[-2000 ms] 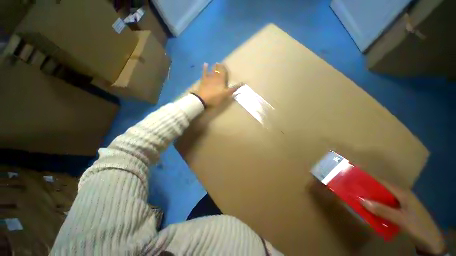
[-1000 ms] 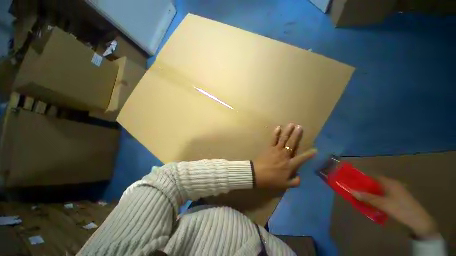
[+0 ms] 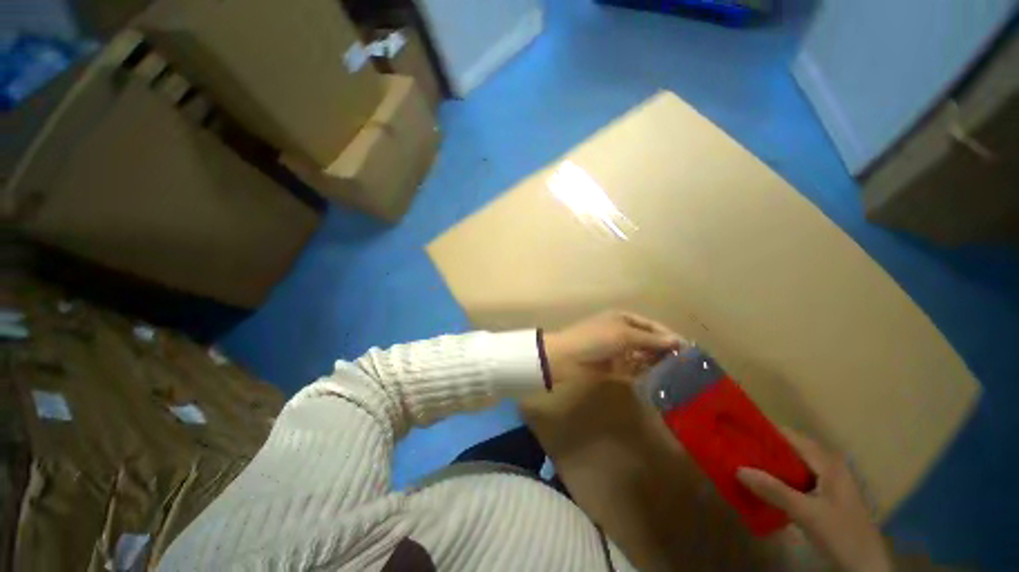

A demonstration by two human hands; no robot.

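A large brown shipping carton (image 3: 760,246) stands in front of me, its top face towards me. A glossy strip of packing tape (image 3: 592,203) glares on its far left part. My right hand (image 3: 816,497) holds the red tape gun (image 3: 732,438) over the near part of the carton, its grey end pointing up and left. My left hand (image 3: 615,344) is at that grey end, fingers bent and close to it. Whether the fingers pinch the tape end is too blurred to tell.
Brown cartons (image 3: 156,190) stand at the left, one with an open flap. Film-wrapped brown goods (image 3: 78,447) lie at the lower left. White panels (image 3: 860,78) and another carton (image 3: 950,168) stand at the upper right. A dark blue object (image 3: 698,9) is at the top edge. The floor is blue.
My left hand has left the carton's surface and moved to the tape gun's grey end. The tape gun has come from beside the carton to over it. The camera view has turned.
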